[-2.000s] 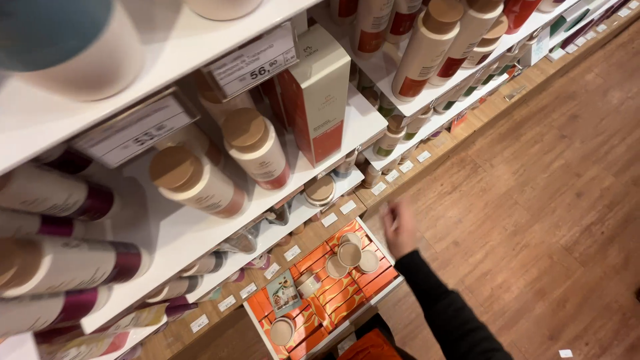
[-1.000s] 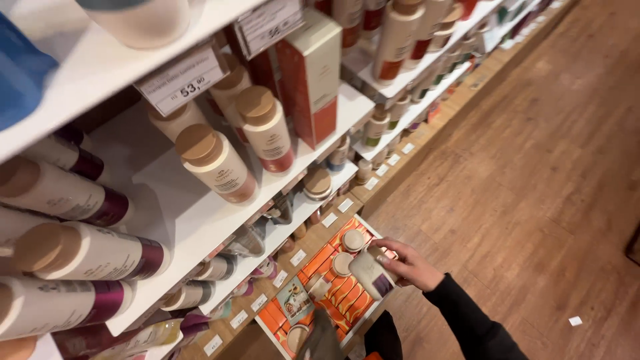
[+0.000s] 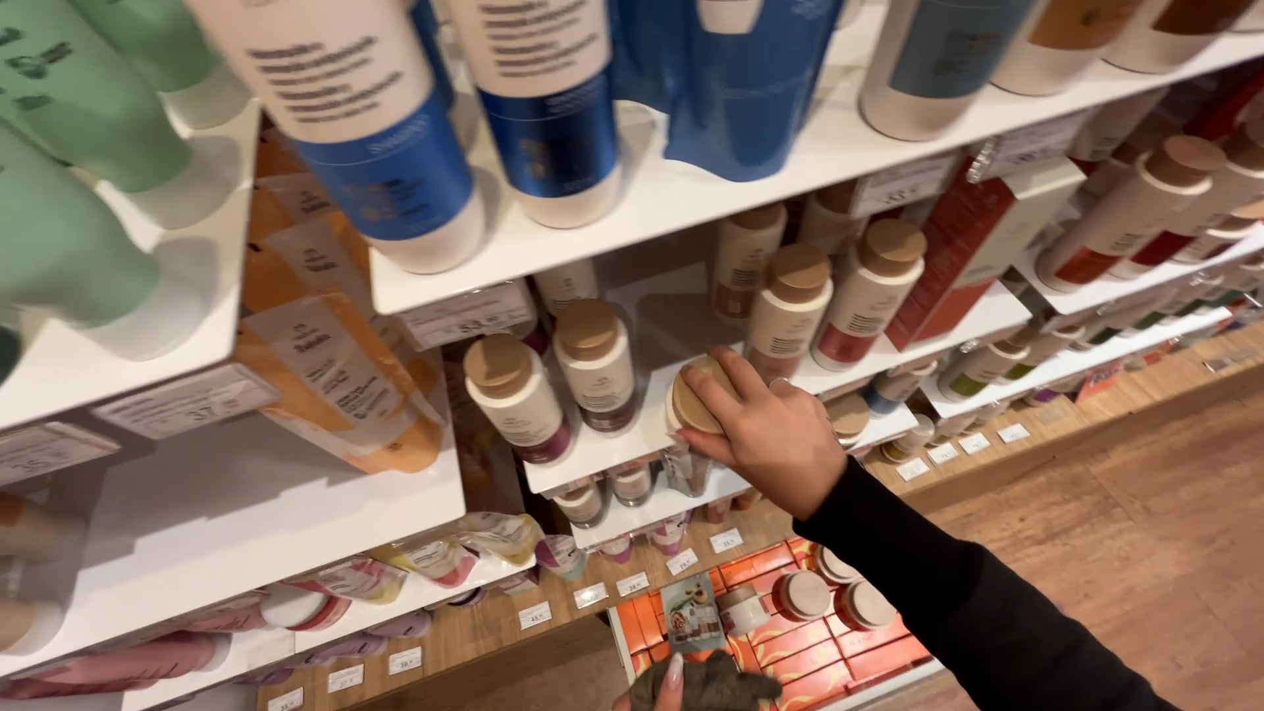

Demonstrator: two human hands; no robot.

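Observation:
My right hand (image 3: 765,425), in a black sleeve, grips a cream jar with a wooden-look lid (image 3: 699,395) at the front edge of the middle white shelf. Bottles with tan caps (image 3: 592,365) stand left of it, more (image 3: 790,311) behind and to its right. At the bottom edge my left hand (image 3: 664,686), mostly out of frame, holds a dark grey-brown cloth (image 3: 726,683). Below, a drawer of orange boxes (image 3: 760,568) carries several small jars (image 3: 802,595) and a picture card (image 3: 693,612).
An upper white shelf (image 3: 642,188) overhangs with large blue-banded bottles (image 3: 395,178) and a blue pouch (image 3: 750,89). Green bottles (image 3: 69,217) and orange pouches (image 3: 336,375) are at left. A red and cream box (image 3: 973,247) stands at right. Price tags (image 3: 533,614) line a wooden ledge.
My right hand has moved from above the drawer, where it held a pale container a second ago, up to the shelf. The view has shifted strongly left along the shelves.

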